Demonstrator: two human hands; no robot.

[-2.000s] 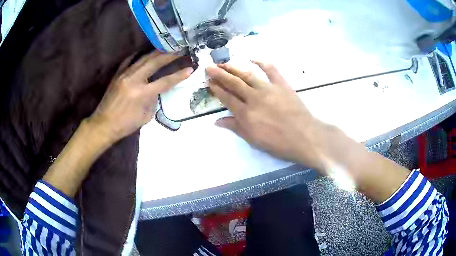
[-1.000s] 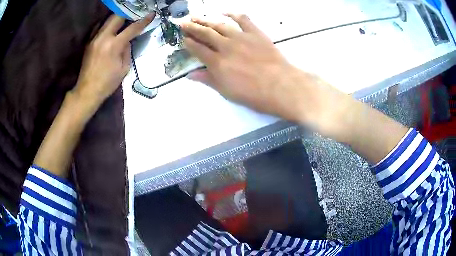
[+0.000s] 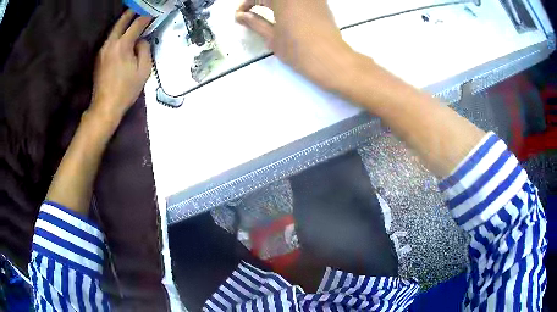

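Dark brown shell fabric covers the left side and hangs over the table's front edge, with a narrow white edge along its right side. My left hand lies flat on the fabric, fingers apart, just left of the needle area. The presser foot and needle show at the top of the frame above the metal plate. No cloth shows under the foot. My right hand is over the machine bed right of the foot, partly cut off by the top edge; whether it holds anything is not visible.
The white machine table has a grey worn front edge. Below it are my dark-clad legs, something red and a speckled floor. A blue-and-white part of the machine head shows at the top left.
The view has shifted, so the machine sits higher in the frame. My right hand has moved away from the foot, up and to the right. My left hand has drawn slightly left of the foot.
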